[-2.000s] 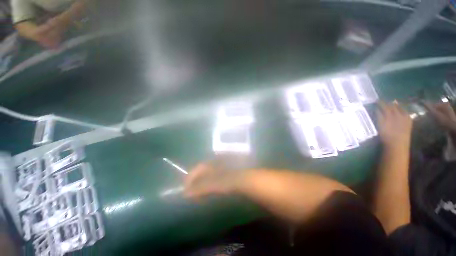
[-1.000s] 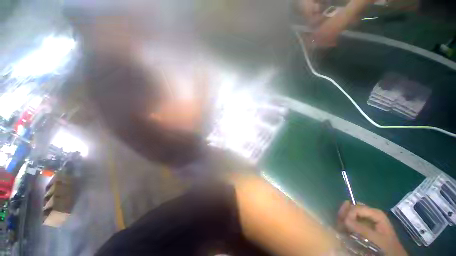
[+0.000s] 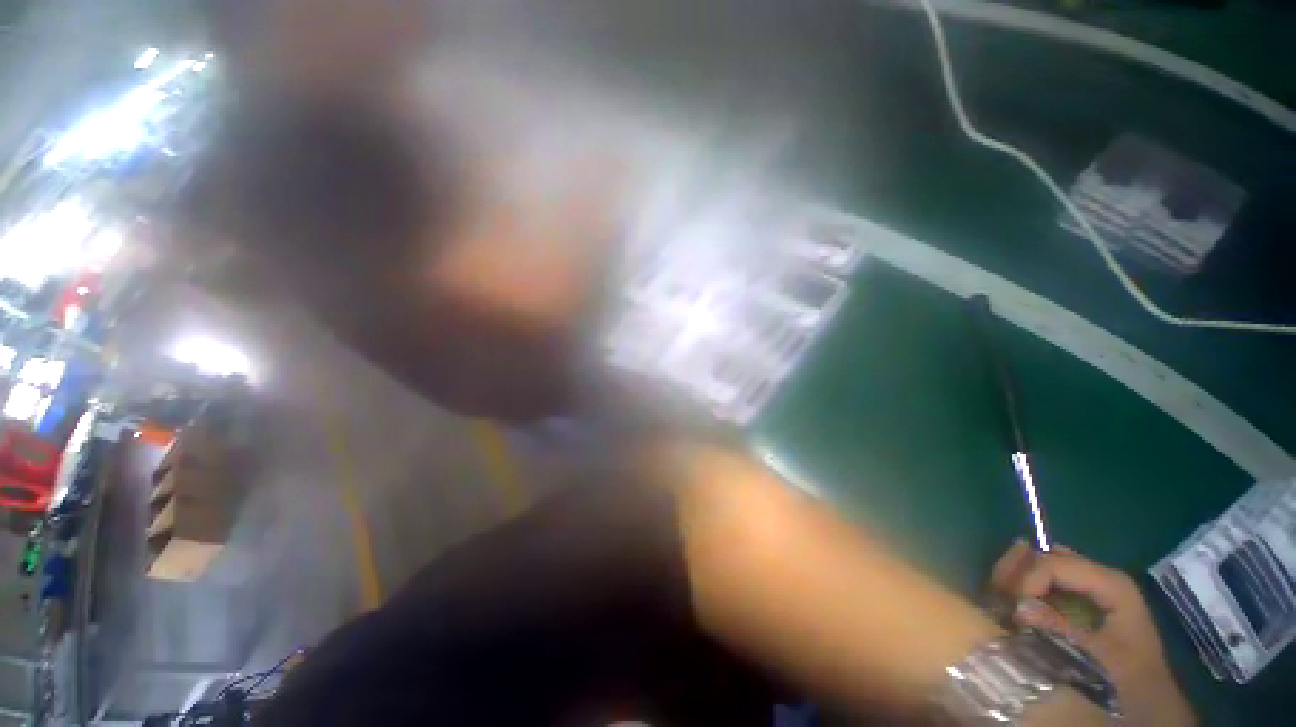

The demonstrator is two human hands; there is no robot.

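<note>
My left hand (image 3: 1087,604), with a metal-link watch on its wrist, is low at the right and closed around a slim tool (image 3: 1030,497). The tool's bright metal shaft rises from the fist and runs on into a dark, thin end near the pale bench strip. A dull olive part shows within the fist. Several stacked white housings (image 3: 1237,589) lie just right of the hand, with dark rectangular openings. My right hand is not in view.
More white housings (image 3: 711,320) glare at the centre. Another stack (image 3: 1158,199) lies beyond the pale strip (image 3: 1094,355), crossed by a white cable (image 3: 1045,178). A blurred person (image 3: 519,270) is close at the upper left. Cardboard boxes (image 3: 192,504) stand at the far left.
The view has swung far left since the first frame, then shifted slightly. Since one second ago, my left hand, still gripping the tool, appears a little farther right. The hands across the bench have left view.
</note>
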